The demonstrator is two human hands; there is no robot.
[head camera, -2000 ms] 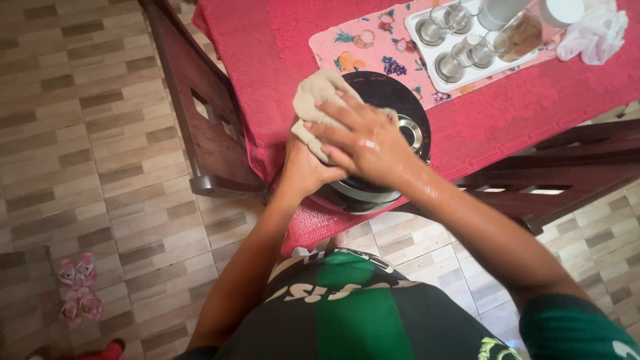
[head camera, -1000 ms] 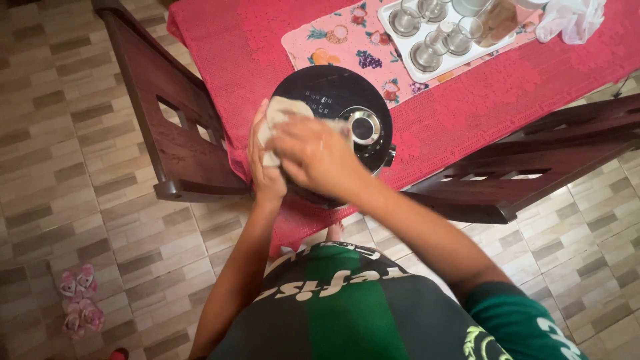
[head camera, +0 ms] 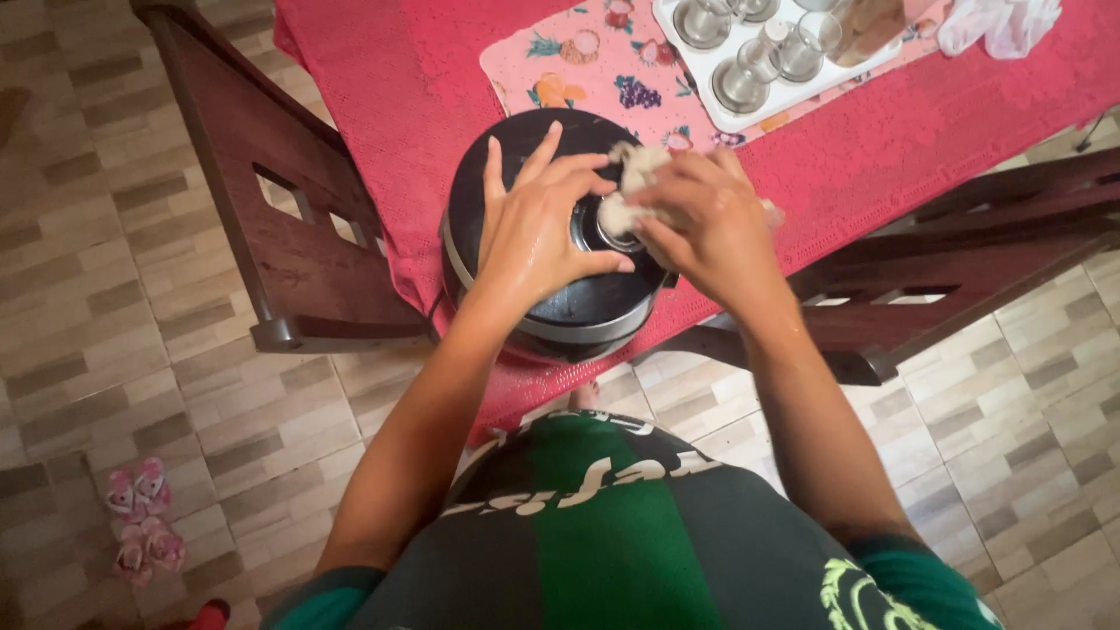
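Observation:
A round black appliance with a silver band, which looks like an air fryer [head camera: 586, 302], stands at the near edge of the table. My left hand [head camera: 542, 219] rests on its top with the fingers spread, thumb and forefinger around the round silver-rimmed knob [head camera: 619, 229]. In my right hand [head camera: 713, 223] is a crumpled cream cloth [head camera: 643, 175], pressed against the knob's right and upper side. The cloth and my right fingers hide part of the knob.
On the red tablecloth [head camera: 402, 114], a fruit-patterned mat [head camera: 560, 57] lies under a white tray [head camera: 731, 122] of glass cups. A plastic bag [head camera: 1006, 26] is at the right. Wooden chairs [head camera: 289, 192] flank the table corner. Pink sandals [head camera: 144, 525] lie on the tiled floor.
The cloth has moved from the left side of the appliance's top to the knob. My left hand has come off the cloth and is spread on the top.

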